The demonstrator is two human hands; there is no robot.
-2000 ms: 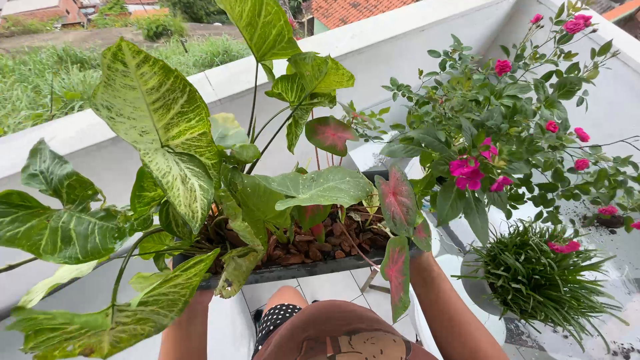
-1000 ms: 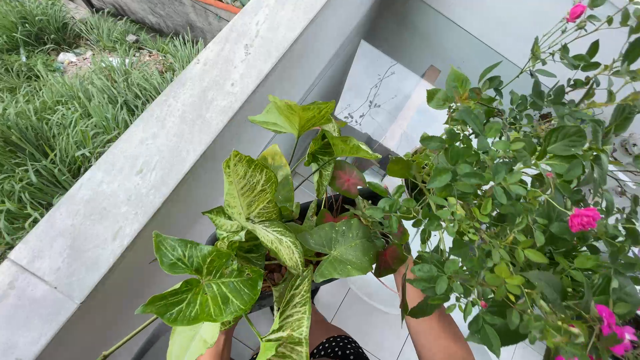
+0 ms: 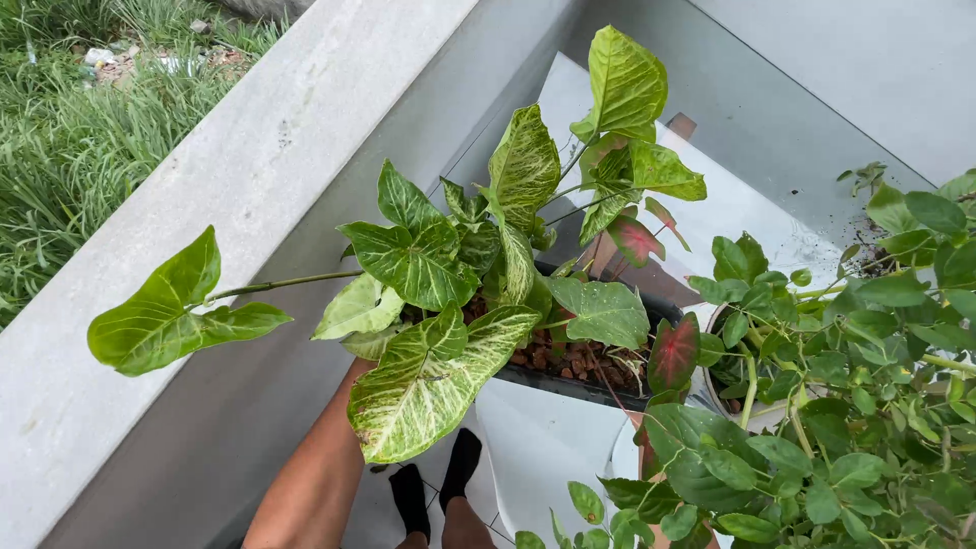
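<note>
A black rectangular planter (image 3: 568, 387) filled with bark chips (image 3: 576, 358) is in the middle of the view, over a white surface. Large variegated arrowhead-shaped leaves (image 3: 427, 374) rise from it, along with caladium leaves with red centres (image 3: 674, 352). My left forearm (image 3: 316, 473) reaches up to the planter's left end, where foliage hides my left hand. On the right, a little skin of my right arm shows low between leaves, and my right hand is hidden beneath foliage near the planter's right end. What either hand grips does not show.
A pale stone-topped parapet (image 3: 229, 175) runs diagonally on the left, with grass (image 3: 114, 168) beyond. A leafy plant (image 3: 839, 427) in a round pot (image 3: 717, 366) crowds the right side. Spilled soil (image 3: 873, 252) lies near the wall. My feet in black socks (image 3: 461, 461) stand on tiles below.
The planter was held up in front of my body; now it is by the corner over the white surface. The view has turned left and down, and the pink flowers are out of view.
</note>
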